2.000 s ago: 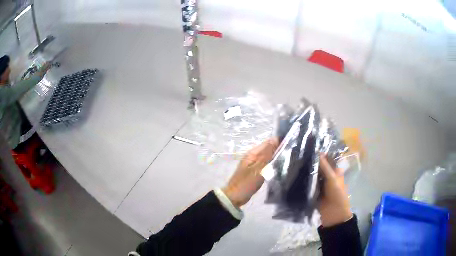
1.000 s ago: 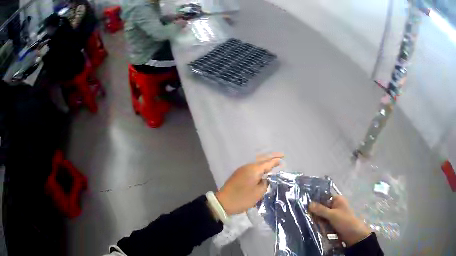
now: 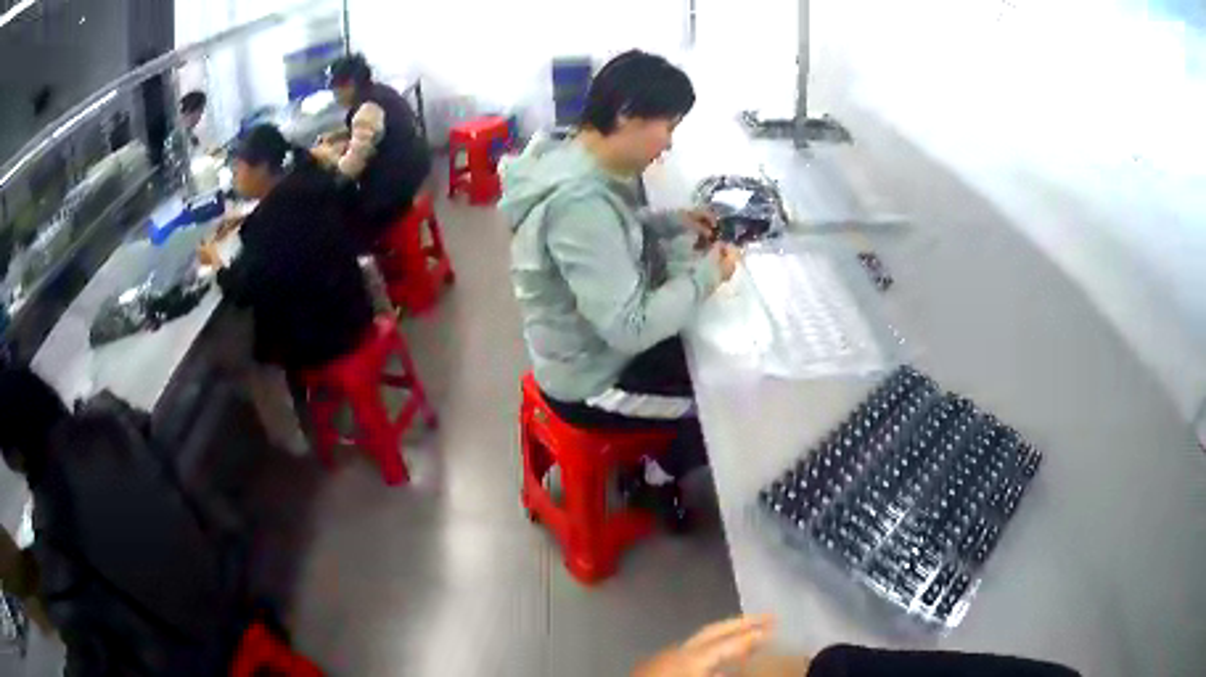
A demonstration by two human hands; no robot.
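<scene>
My left hand [image 3: 708,651] shows at the bottom edge, cut off, with its fingers stretched to the right. Just right of it is a black sleeve with a sliver of skin at its left end, likely my right arm; the right hand's fingers are cut off or hidden. What either hand holds is out of the picture. A black parts tray [image 3: 906,492], a flat grid of dark pieces in clear plastic, lies on the pale grey table [image 3: 1045,318] above the hands.
A person in a pale green hoodie [image 3: 582,271] sits on a red stool [image 3: 589,496] at the table's left side, handling small parts beside clear plastic [image 3: 820,318]. Other people sit at a bench on the left. A pole [image 3: 802,66] stands at the back.
The view has swung left and up along the table. The tray and seated person now appear lower and further right. The bagged parts and blue bin have left the picture; my hands are mostly cut off.
</scene>
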